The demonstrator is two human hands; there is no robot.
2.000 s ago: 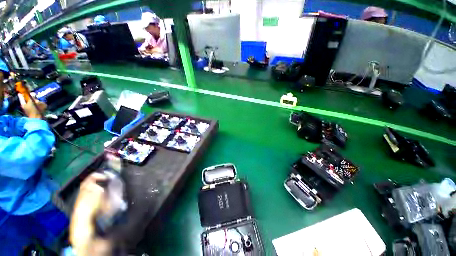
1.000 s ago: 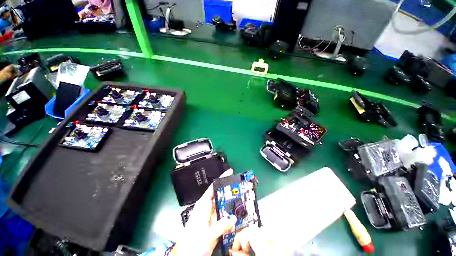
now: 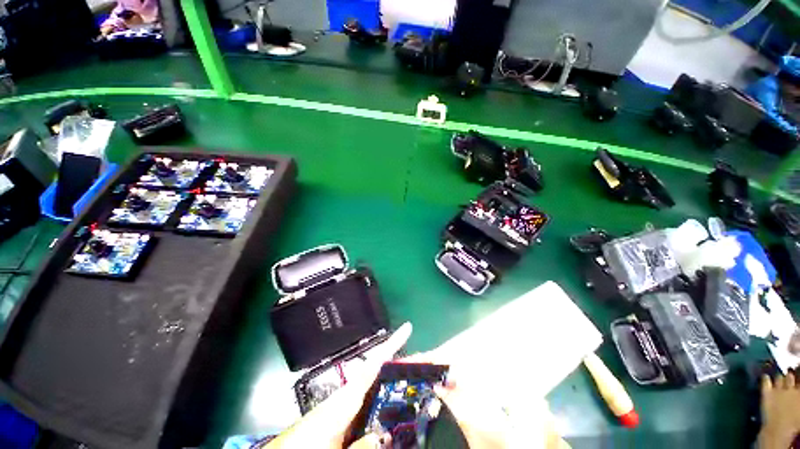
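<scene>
A blue circuit board with a dark edge [image 3: 402, 405] is held between my two hands at the bottom centre. My left hand [image 3: 346, 405] grips its left side. My right hand [image 3: 491, 421] is at its right side, with its fingers partly hidden by the board and the picture's edge. An open black housing with ZEISS lettering [image 3: 329, 320] lies just beyond my left hand, its pale-rimmed oval cover [image 3: 310, 267] folded out. The housing's lower half [image 3: 325, 386] is partly covered by my left hand.
A black tray [image 3: 132, 342] at left holds several boards. A white sheet [image 3: 526, 342] and a screwdriver handle [image 3: 611, 390] lie right of my hands. Open housings [image 3: 496, 232] stand beyond, film-covered units [image 3: 684, 338] at right. Another hand [image 3: 779, 412] shows at the right edge.
The view has swung right and down from the tray. My left hand, earlier over the tray, is now at the bottom centre. The board has dropped lower and tilted since one second ago.
</scene>
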